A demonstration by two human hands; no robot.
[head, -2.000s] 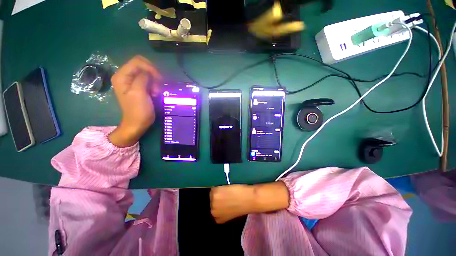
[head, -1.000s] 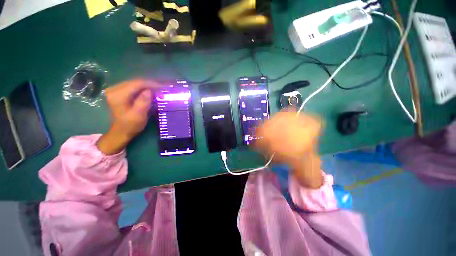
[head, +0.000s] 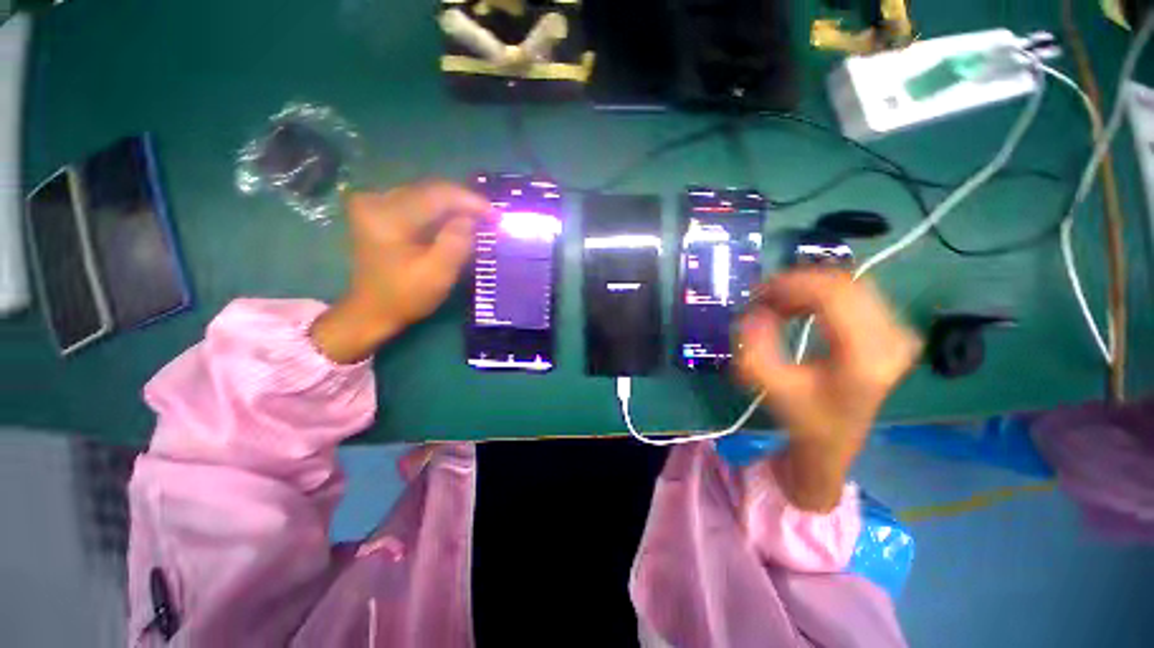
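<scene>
Three phones lie in a row on the green bench: a purple-lit phone (head: 514,285), a dark middle phone (head: 623,310) with a white USB charging cable (head: 624,390) at its lower end, and a right phone (head: 721,260) with a dark list screen. My left hand (head: 399,260) is at the purple-lit phone's upper left edge, fingertips bent together; I see nothing in it. My right hand (head: 829,355) is blurred, over the right phone's lower right side, its thumb and finger curled in a ring; whether it holds anything is unclear. It partly hides an open black round case (head: 825,253).
A second black case (head: 959,344) is at right. A bagged dark unit (head: 297,158) and two spare phones (head: 133,234) are at left. Fixtures with yellow tape (head: 516,57) and a white power strip (head: 936,86) stand at the back. Black and white cables cross the right side.
Since two seconds ago, my right hand has risen from below the bench edge to beside the right phone. My left hand's fingers have come to the purple-lit phone's edge. The camera view has shifted.
</scene>
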